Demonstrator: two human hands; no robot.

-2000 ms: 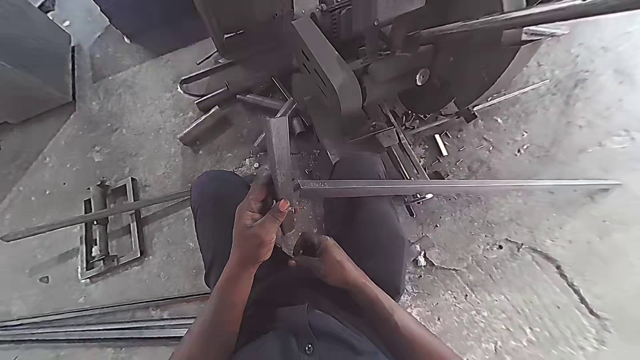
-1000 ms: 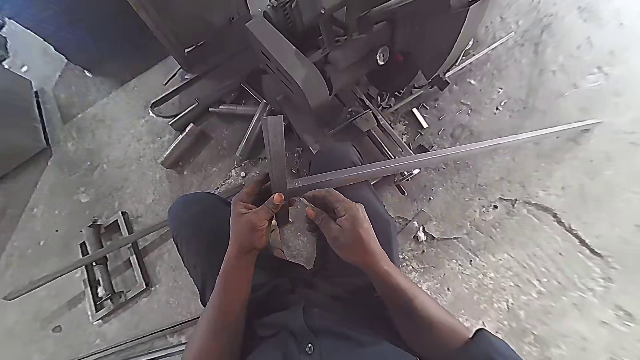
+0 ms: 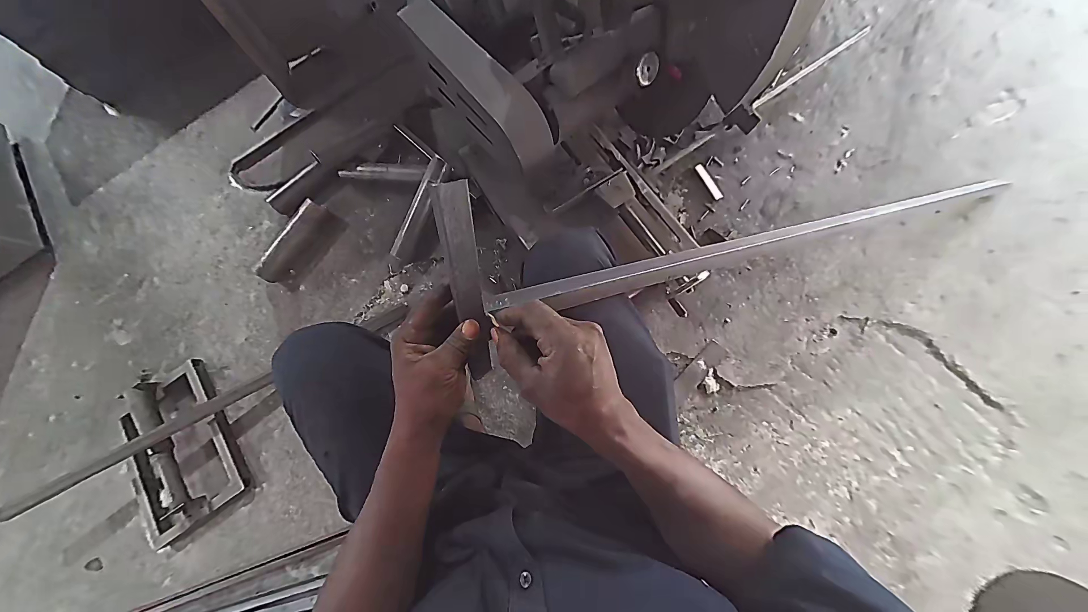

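My left hand grips a short, flat-sided metal piece, which stands roughly upright in the view between my knees. A long metal bar runs from beside this piece over my right knee and out to the right. My right hand is at the bar's near end, with a small, thin, pale item pinched between thumb and finger, its tip near the joint of the two pieces. What that small item is cannot be told.
A machine with a slotted metal guard stands ahead, with metal offcuts around its base. To the left, a rectangular metal frame lies on the concrete floor under a long bar. More metal lengths lie at the lower left.
My right hand has moved up from below the short piece to the near end of the long bar. The bar's far end has swung upward in the view.
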